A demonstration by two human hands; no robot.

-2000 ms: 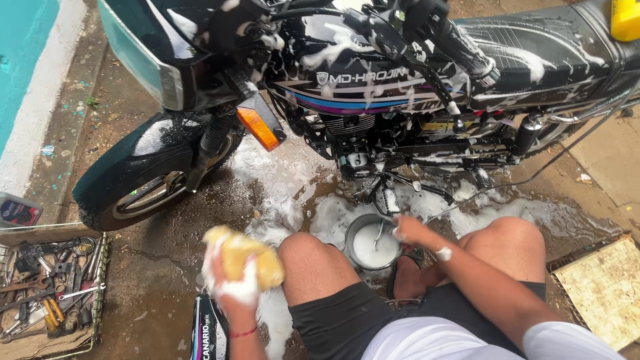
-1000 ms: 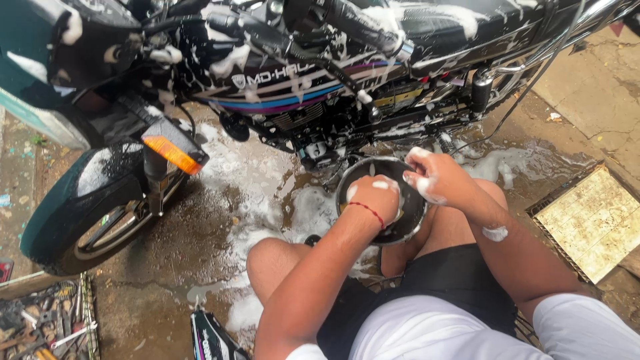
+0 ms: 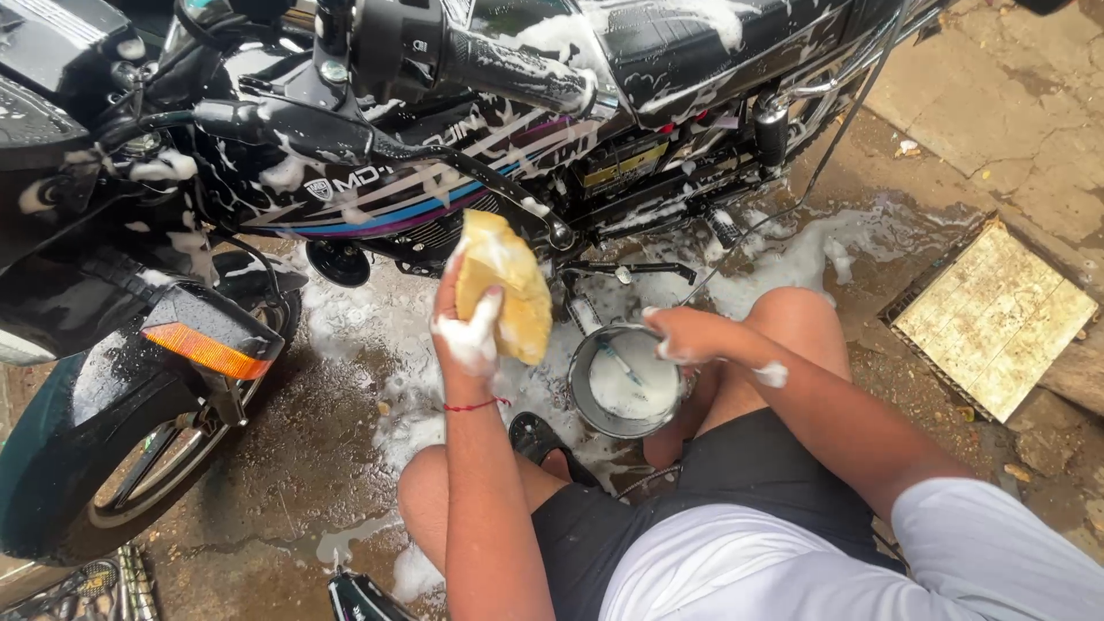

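My left hand (image 3: 466,332), foamy and with a red string at the wrist, holds a yellow sponge (image 3: 509,293) upright in front of the motorcycle's engine. My right hand (image 3: 694,335) grips the rim of a grey bucket (image 3: 586,392) between my knees. Inside the bucket are whitish suds and a thin-handled brush (image 3: 623,362), its lower end in the liquid. Above both hands stands a black motorcycle (image 3: 414,185) with blue and purple stripes, spotted with foam on its tank, grip and seat.
The front wheel (image 3: 164,466) and orange turn signal (image 3: 207,341) are at left. A box of tools (image 3: 86,595) sits at the lower left, a dark panel (image 3: 362,597) near my left knee. A tile-topped crate (image 3: 992,319) is at right. Foam (image 3: 802,267) covers wet ground; a cable (image 3: 828,164) hangs beside the motorcycle.
My left hand was down in the bucket one second ago; now it is out, raised toward the motorcycle with the sponge. My right hand remains at the bucket's rim.
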